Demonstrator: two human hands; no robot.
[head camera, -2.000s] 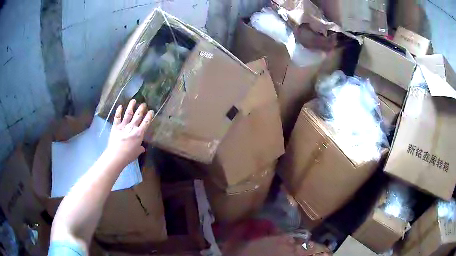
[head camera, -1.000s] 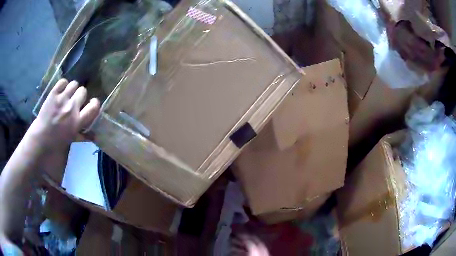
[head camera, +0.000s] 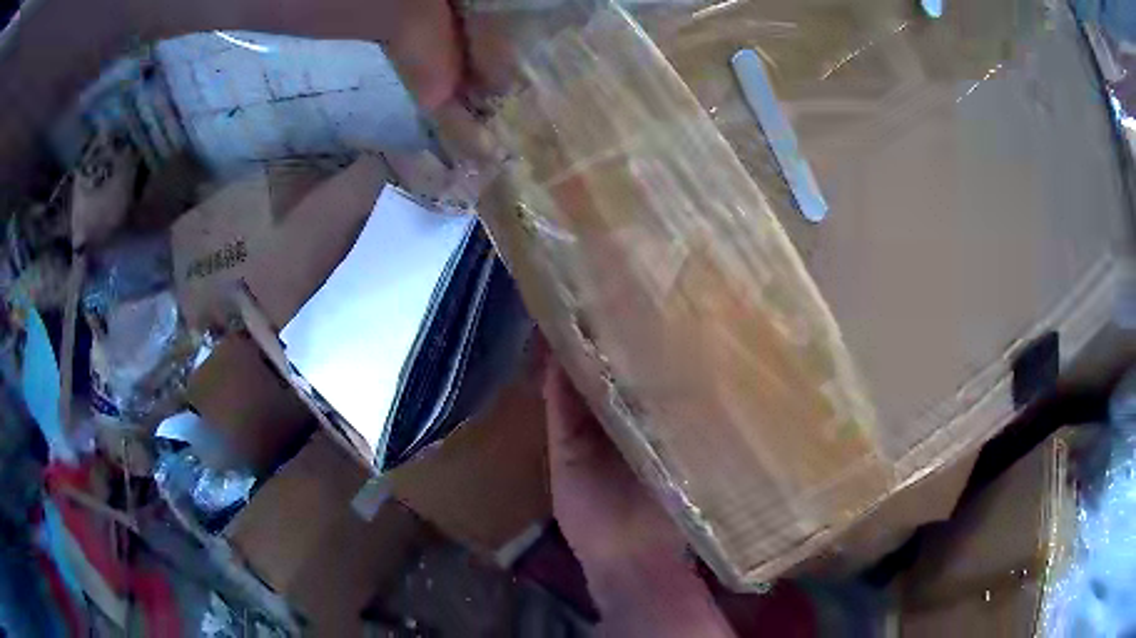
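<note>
A large taped carton (head camera: 698, 324), with shiny worn tape along its side, fills the middle and right, tilted close to me. My left hand (head camera: 430, 56) is at its upper left corner, gripping the edge, blurred and cut off by the top edge. My right hand (head camera: 592, 486) comes up from the bottom and holds the carton's lower side; its fingers are partly hidden by the carton. A grey strip and a black square mark show on the carton's broad face.
An open carton (head camera: 461, 480) with white sheets (head camera: 380, 312) and dark sheets stands left of the held carton. Crumpled clear film (head camera: 131, 337) and red and blue scraps lie at the far left. More clear film (head camera: 1102, 536) shows at the right edge.
The taped carton has come closer and shifted right, its taped side now facing me. My left hand has moved right and up. My right hand has come up against the carton's lower side.
</note>
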